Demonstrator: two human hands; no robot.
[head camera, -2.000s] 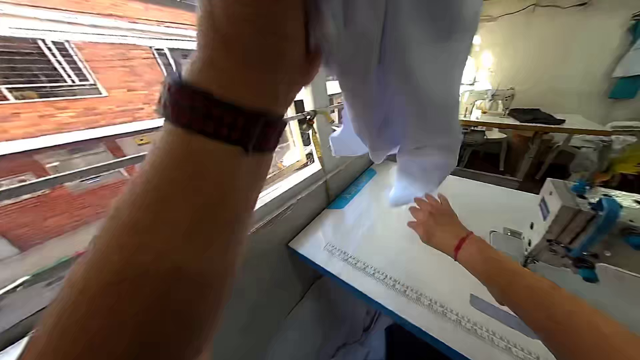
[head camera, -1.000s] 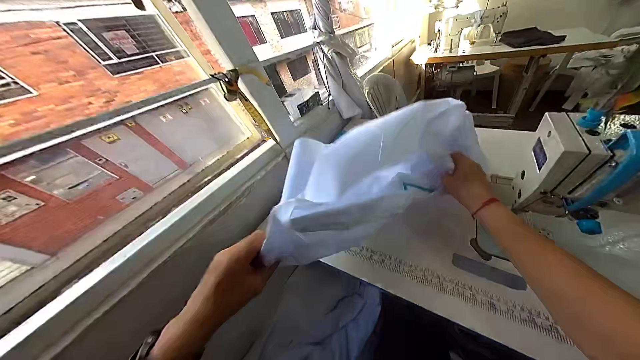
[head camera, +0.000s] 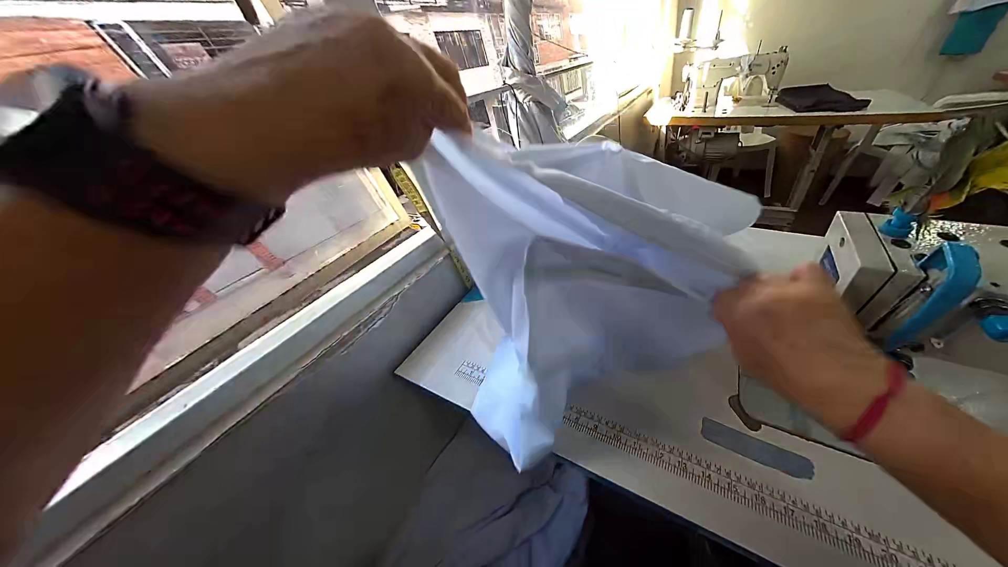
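A pale blue-white cloth piece (head camera: 598, 260) hangs stretched between my two hands above the sewing table (head camera: 630, 425), its lower folds dangling past the table's front edge. My left hand (head camera: 378, 94), raised at upper left, grips one end of it; the fingertips are partly hidden and blurred. At the cloth's right end, my right hand (head camera: 795, 331) is closed on the edge, just left of the white and blue sewing machine (head camera: 882, 268). A printed ruler scale (head camera: 709, 472) runs along the table's front, with a grey strip (head camera: 757, 449) beside it.
The window sill (head camera: 260, 354) and wall border the table on the left. Below the table's front edge lies more light cloth (head camera: 512, 512). A second sewing machine (head camera: 740, 75) stands on a table behind, with dark folded fabric (head camera: 822, 98) next to it. Fabric (head camera: 937, 165) is heaped at right.
My left hand has risen from low beside the sill, lifting its end of the cloth. The right hand still grips the cloth; two seconds ago its fingers were spread near the hanging end.
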